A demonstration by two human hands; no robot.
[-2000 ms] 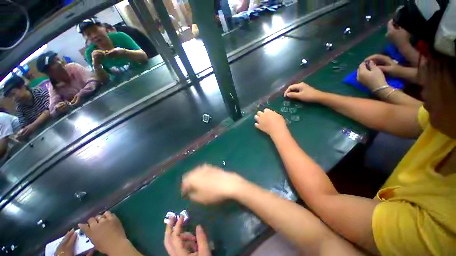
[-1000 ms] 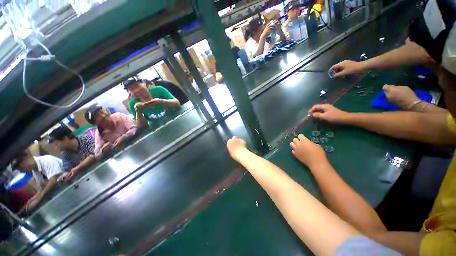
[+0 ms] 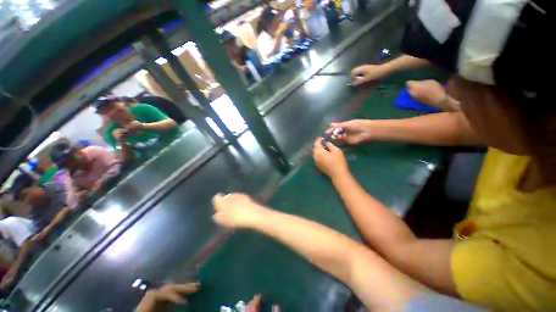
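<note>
My right hand (image 3: 235, 211) is over the near side of the dark conveyor belt (image 3: 140, 244), its fingers curled. I cannot tell whether it holds anything. Only fingertips of my left hand (image 3: 257, 303) show at the bottom edge; the rest is cut off. Small white-and-dark watch modules (image 3: 233, 306) lie right beside these fingertips, blurred and partly out of the picture. Whether the left fingers touch them is unclear.
The left neighbour's hand (image 3: 167, 296) is near a small unit (image 3: 139, 284) at the belt's edge. The right neighbour's hands (image 3: 332, 143) pinch a small dark-and-silver piece. A green post (image 3: 235, 85) stands beyond my right hand. People sit across the belt.
The view swung right, then back left. My right hand went from over the bench to over the belt. The right neighbour's hands have come together around a piece.
</note>
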